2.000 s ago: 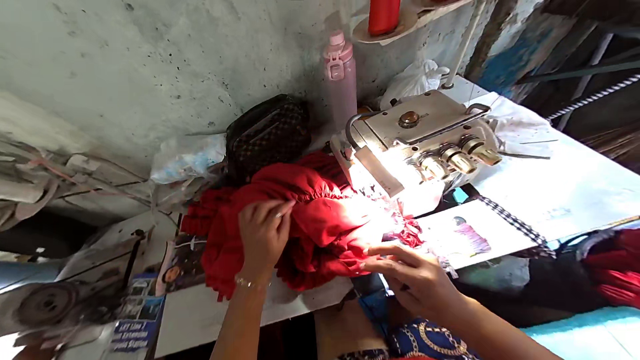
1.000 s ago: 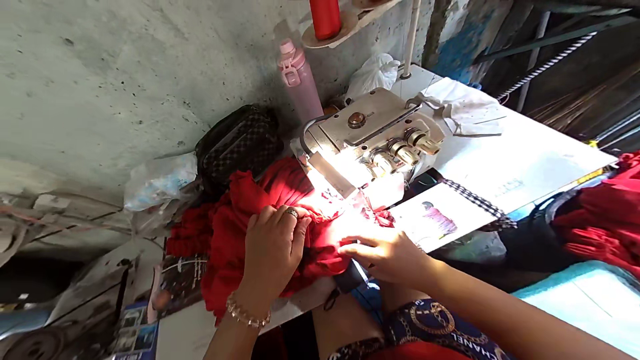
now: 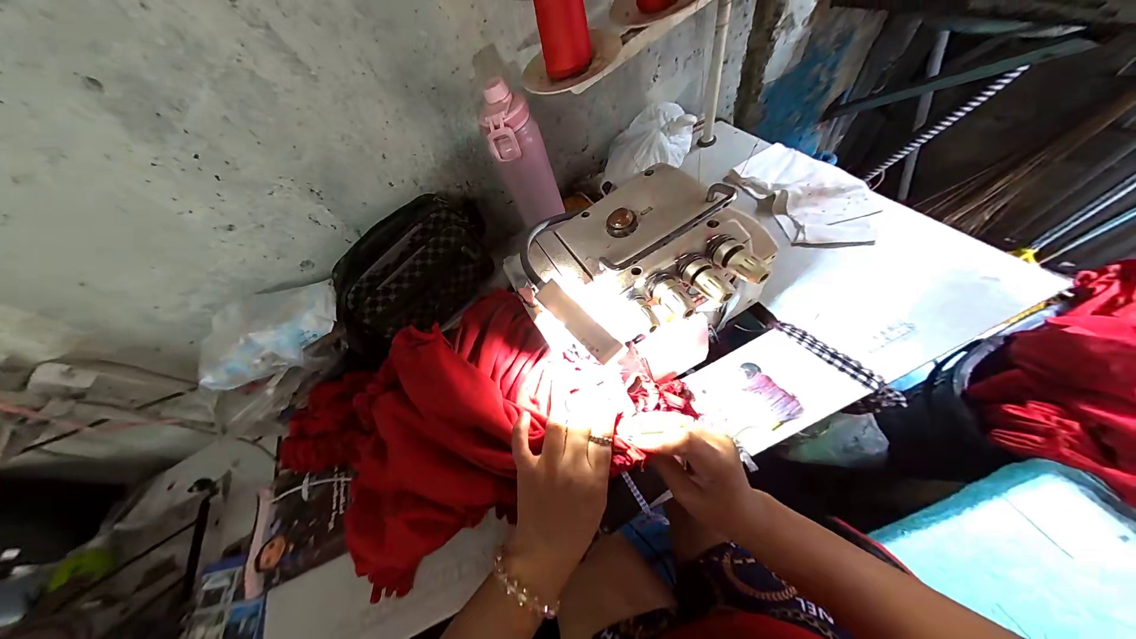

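Observation:
A bundle of gathered red fabric (image 3: 426, 399) lies bunched at the front left of an overlock sewing machine (image 3: 657, 240). My left hand (image 3: 564, 479) presses flat on the fabric, fingers spread toward the machine's front, with a ring and a beaded bracelet on it. Close beside it on the right, my right hand (image 3: 701, 466) pinches the fabric's edge between thumb and fingers. Bright glare washes out the fingertips and the presser foot area, so the needle is hidden.
Behind the bundle are a dark checkered bag (image 3: 413, 271), a pink bottle (image 3: 524, 155) and a plastic bag (image 3: 271, 333). Red thread cones (image 3: 564, 40) stand above. White cloth (image 3: 803, 195) lies on the table (image 3: 932, 275). More red fabric (image 3: 1056, 399) is piled at the right.
My left hand, raised with pinched fingers two seconds ago, has come down onto the fabric and now lies near the machine's front, beside my right hand. The view has shifted.

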